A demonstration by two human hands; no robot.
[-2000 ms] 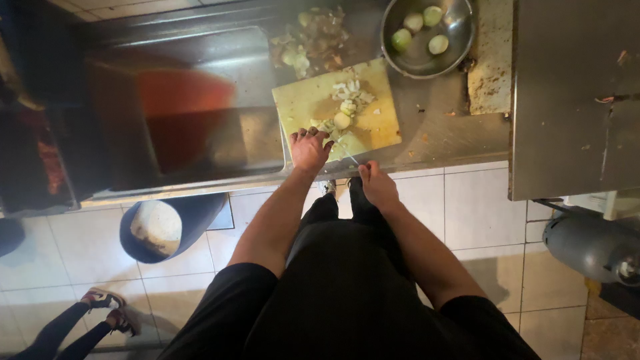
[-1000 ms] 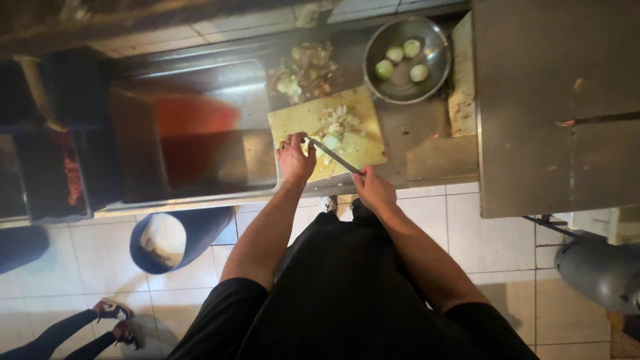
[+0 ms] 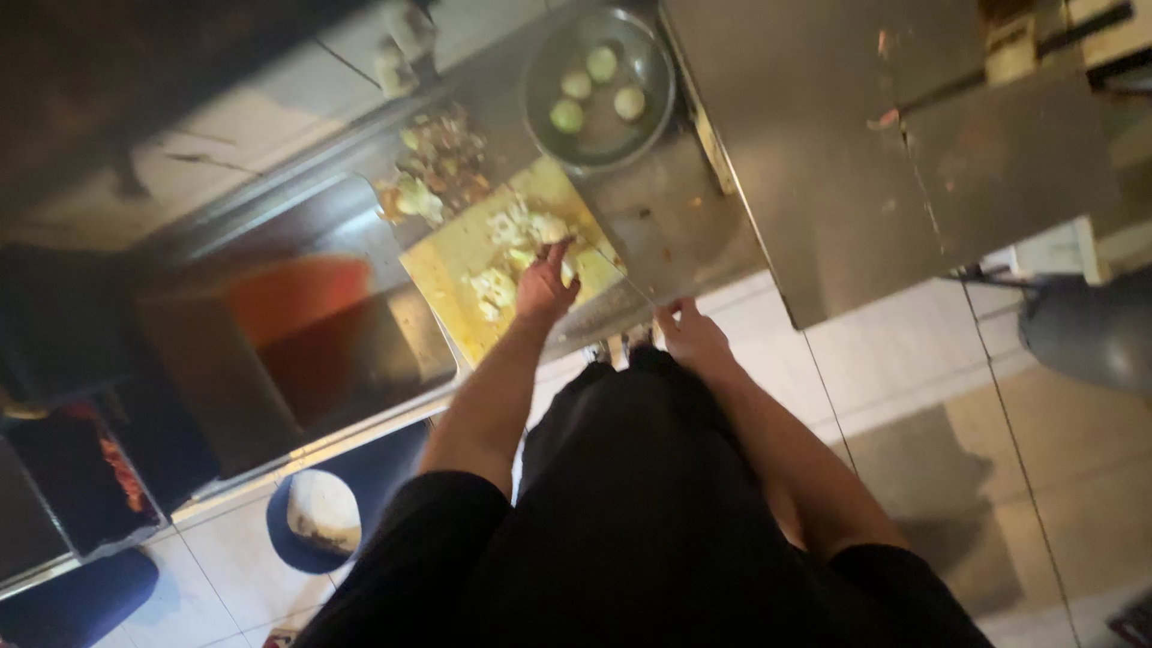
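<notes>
A yellow cutting board (image 3: 438, 286) lies tilted beside the sink, with chopped pale onion (image 3: 492, 290) in loose heaps on it. My left hand (image 3: 547, 283) is over the board, its fingertips at an onion piece (image 3: 547, 228); whether they grip it is unclear. My right hand (image 3: 693, 335) holds a knife (image 3: 627, 281) by its handle at the counter's front edge, the thin blade reaching over the board's right side. Behind the board, several peeled onions (image 3: 629, 103) sit in a round metal bowl (image 3: 536, 135). Onion skins and scraps (image 3: 445, 160) are heaped to the bowl's left.
Left of the board is a metal sink (image 3: 351, 202) with a red-orange area (image 3: 301, 297) inside. A dark bucket (image 3: 281, 531) with pale contents stands on the floor below. A raised metal surface (image 3: 837, 162) adjoins on the right; a grey gas cylinder (image 3: 1093, 333) stands beneath it.
The knife blade, near my left fingers one second ago, now points to the board's right side. My left hand has moved toward the onion at the board's middle. The view has turned noticeably.
</notes>
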